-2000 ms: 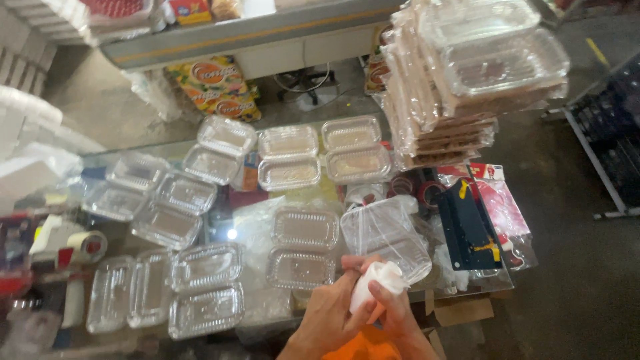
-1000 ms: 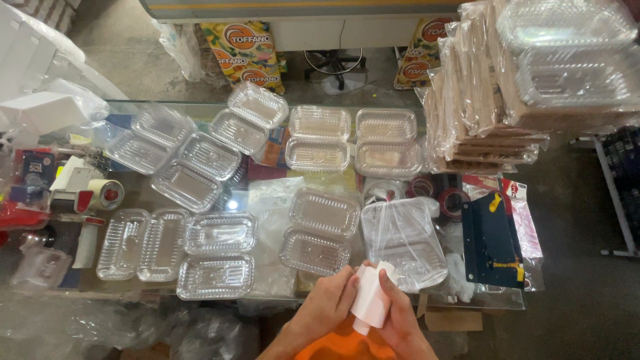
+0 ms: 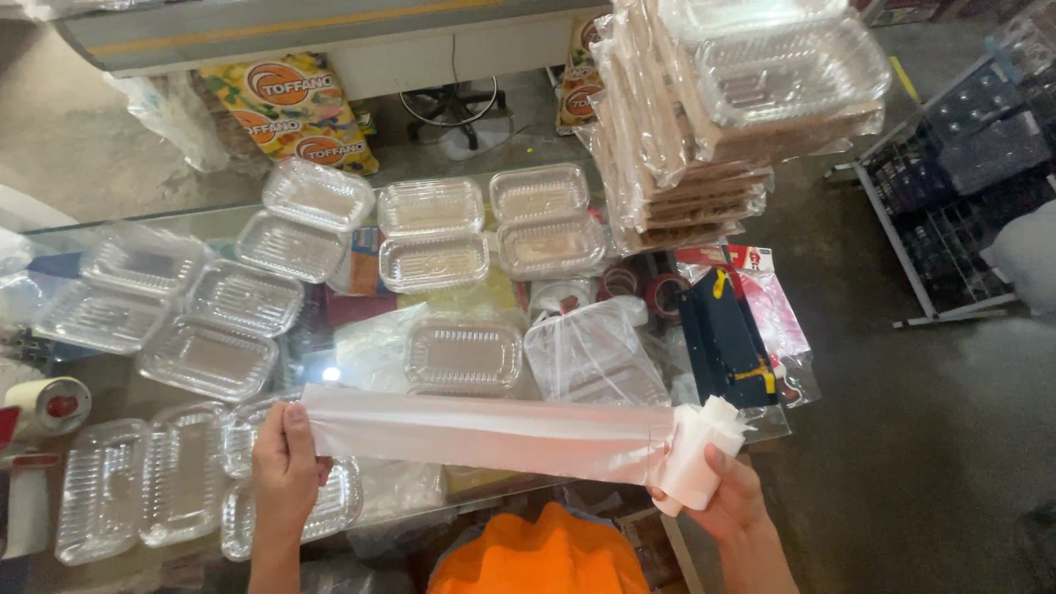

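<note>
A strip of thin whitish plastic bags [image 3: 487,433] stretches across the front of the glass counter, between my two hands. My left hand [image 3: 289,458] pinches its free end over some clear hinged containers. At the other end, my right hand [image 3: 718,491] holds the white roll of plastic bags [image 3: 697,462]. Just beyond the strip lies an open clear plastic container [image 3: 464,355], its near half partly hidden. To its right, a knotted see-through bag [image 3: 590,351] has clear containers inside.
Open clear containers [image 3: 223,355] spread over the left and back of the glass counter [image 3: 417,516]. A tall stack of brown, plastic-wrapped packs [image 3: 660,165] stands at the back right, with clear containers on top. Near it lie tape rolls [image 3: 664,295] and a dark blue board [image 3: 726,342]. A tape dispenser [image 3: 54,406] sits left.
My hands were together at the roll; now they are wide apart, with the left one farther left. A length of the plastic has been drawn out between them.
</note>
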